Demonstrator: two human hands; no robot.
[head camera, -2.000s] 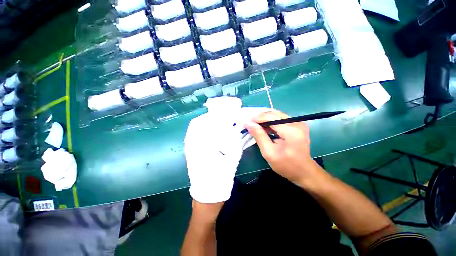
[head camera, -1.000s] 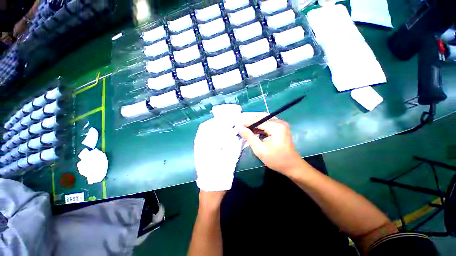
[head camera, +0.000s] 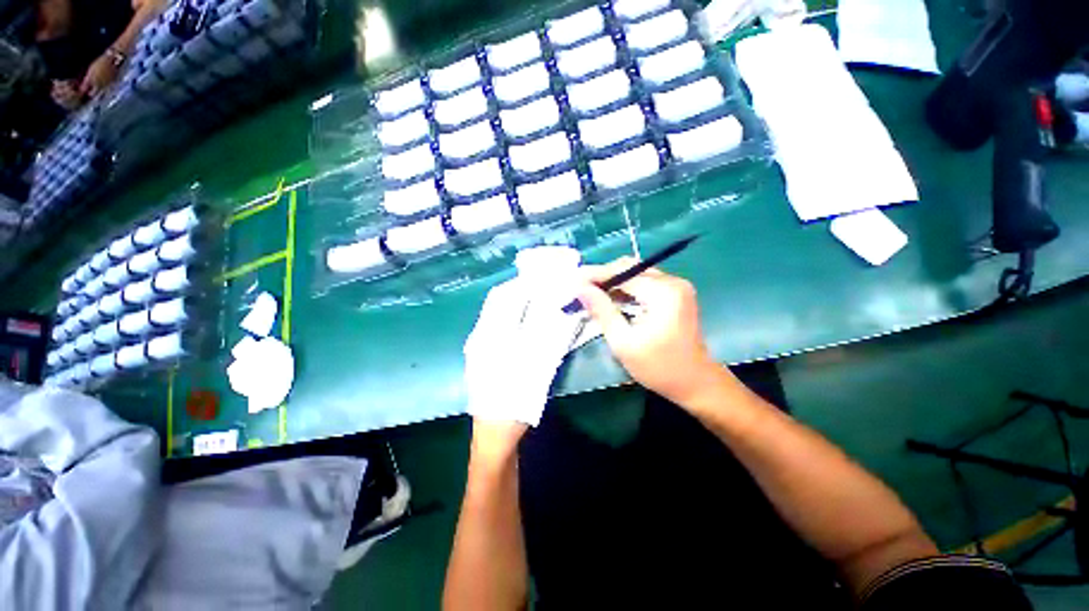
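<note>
My left hand (head camera: 511, 346), in a white glove, is raised in front of me above the bench's near edge. A white piece (head camera: 547, 264) shows at its fingertips; it merges with the glove, so its outline is unclear. My bare right hand (head camera: 660, 331) holds a thin black pen-like tool (head camera: 652, 260) like a pencil, its dark rear end pointing up and right. The tool's working end meets the gloved hand and is hidden by the fingers. The two hands touch or nearly touch.
A clear tray (head camera: 346, 279) with rows of white housings lies beyond my hands. Another filled tray (head camera: 205, 287) is at left, near crumpled white cloth (head camera: 262, 372). White sheets (head camera: 826, 125) and a black heat gun (head camera: 1021, 179) are at right. A grey-clothed person (head camera: 251, 513) sits at left.
The view has swung left, so the bench and trays appear further right. The black tool has tilted more steeply than two seconds ago and shows less of its length. Both hands keep their holds.
</note>
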